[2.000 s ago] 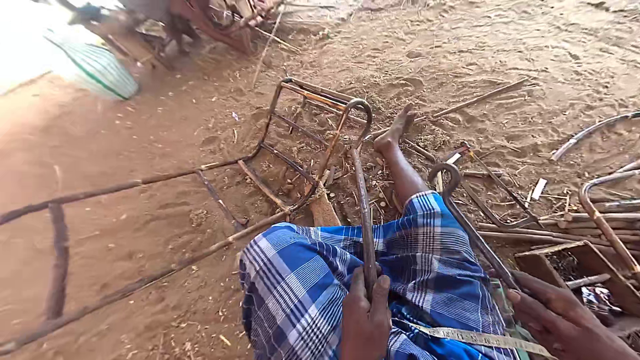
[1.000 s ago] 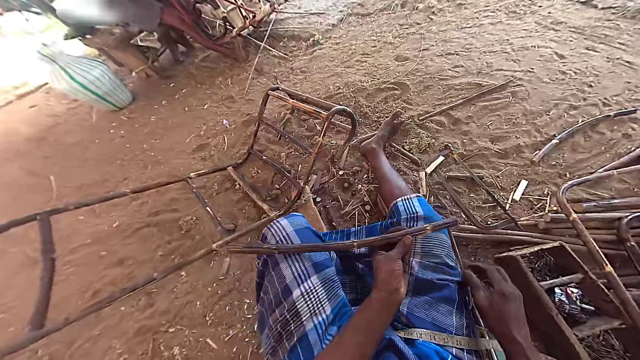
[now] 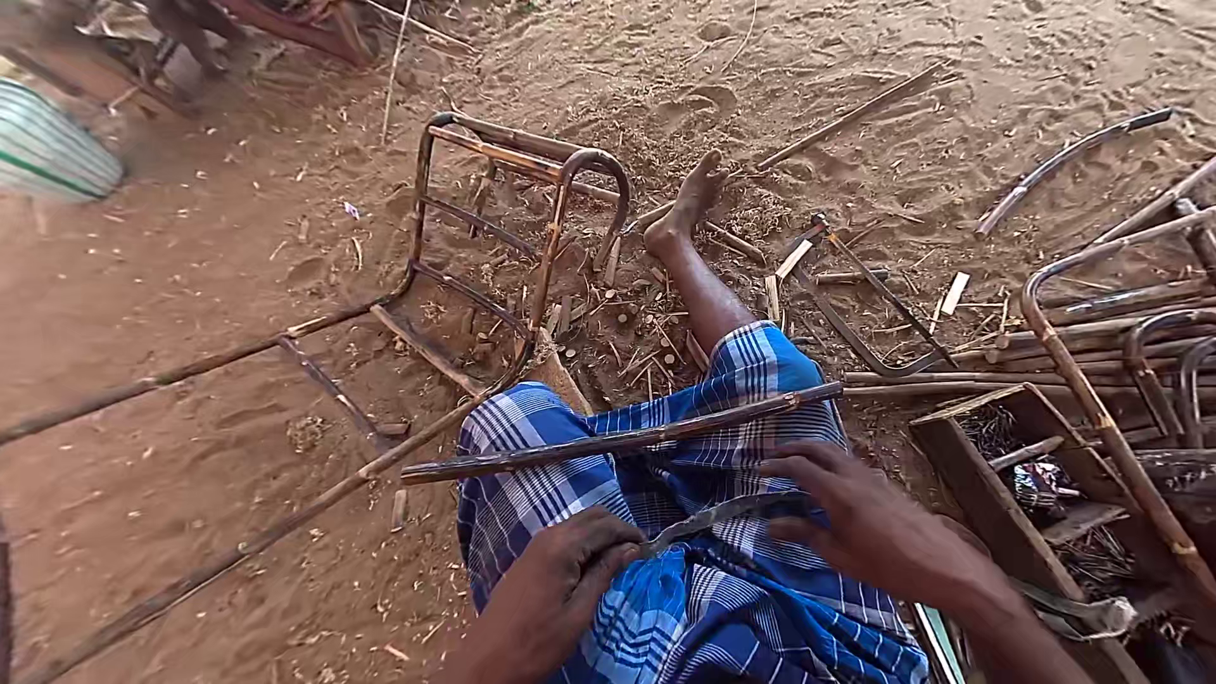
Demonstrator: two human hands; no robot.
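A straight dark cane pole (image 3: pixel 627 439) lies across my lap, over the blue plaid cloth (image 3: pixel 665 589). Between my hands runs a narrow greyish strip (image 3: pixel 727 510), likely a measuring tape seen from its back. My left hand (image 3: pixel 579 565) pinches its left end. Fingers spread, my right hand (image 3: pixel 845 518) is by the strip's right part; whether it holds the strip cannot be told. To the left, a bent cane frame (image 3: pixel 546 275) with crossbars reaches from my knee toward the left edge.
A wooden box (image 3: pixel 1007 503) with scraps is at the right, beside bent cane pieces (image 3: pixel 1092 399). A bow saw (image 3: pixel 883 294) lies on the sand beyond my knee, near cane offcuts. A curved cane (image 3: pixel 1073 166) lies farther right. A striped sack (image 3: pixel 52 142) stands at upper left.
My left hand has let go of the cane pole, which now rests on my lap, and has taken the strip. My right hand has moved in over my lap.
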